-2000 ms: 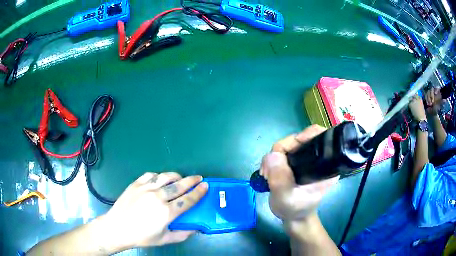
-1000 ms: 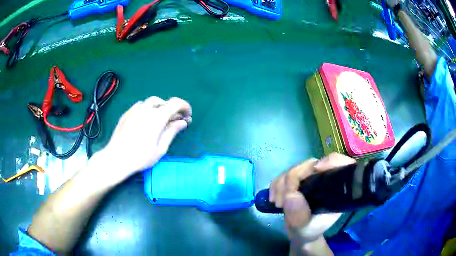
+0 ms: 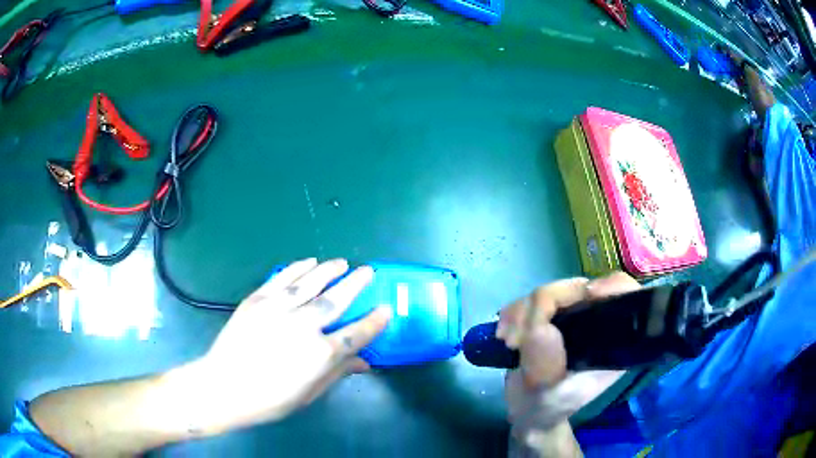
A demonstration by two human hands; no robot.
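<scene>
A blue battery tester (image 3: 416, 315) lies back up on the green mat, with a small white label on it. My left hand (image 3: 291, 344) lies over its left part with fingers spread, pressing on it. My right hand (image 3: 550, 335) is wrapped around the black electric screwdriver (image 3: 626, 329), held nearly level, its tip end at the tester's right edge. I cannot tell whether the bit touches the tester. The tester's black lead runs left to bundled test leads (image 3: 170, 170) and a red battery clamp (image 3: 88, 152).
A tin with a pink flowered lid (image 3: 651, 192) stands at right. An orange-yellow tool (image 3: 38, 288) lies at far left. More testers and clamps (image 3: 264, 34) lie along the back. A person's blue sleeve (image 3: 792, 179) is at the right edge.
My left hand was lifted off the tester one second ago and is back down on it. Over two seconds the screwdriver has tilted closer to level, and the view has shifted.
</scene>
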